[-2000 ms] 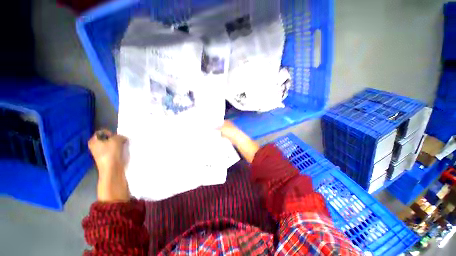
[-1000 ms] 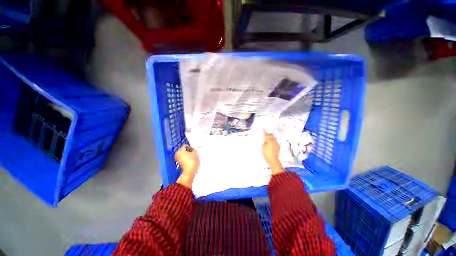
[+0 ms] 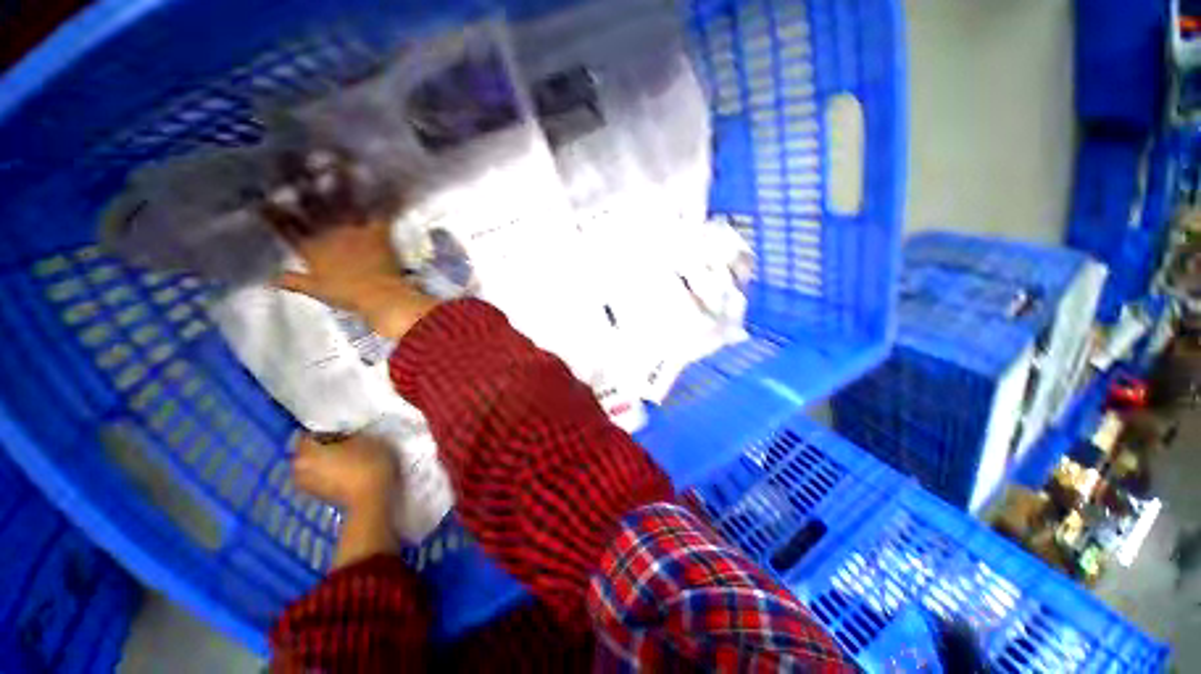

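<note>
A large blue slotted crate [image 3: 880, 250] lies below me with newspaper sheets [image 3: 580, 250] spread over its floor. My right hand [image 3: 353, 270] reaches across to the left part of the crate and lies on the paper with its fingers out, blurred. My left hand [image 3: 348, 474] is a fist at the near left edge of the paper, just below my right hand. A small dark spot shows at the top of this fist, like small fasteners; most of what it holds is hidden. Crumpled paper [image 3: 718, 270] lies at the crate's right side.
Another blue crate [image 3: 981, 310] with pale panels in its open side stands to the right. A slotted blue crate [image 3: 922, 579] lies at the lower right. Blue crates also show at the lower left edge. Mixed small items [image 3: 1106, 494] lie at the far right.
My right hand has moved left across the crate onto the paper, its arm now crossing in front of me. The sheets now reach the crate's left side. The view has turned and come closer.
</note>
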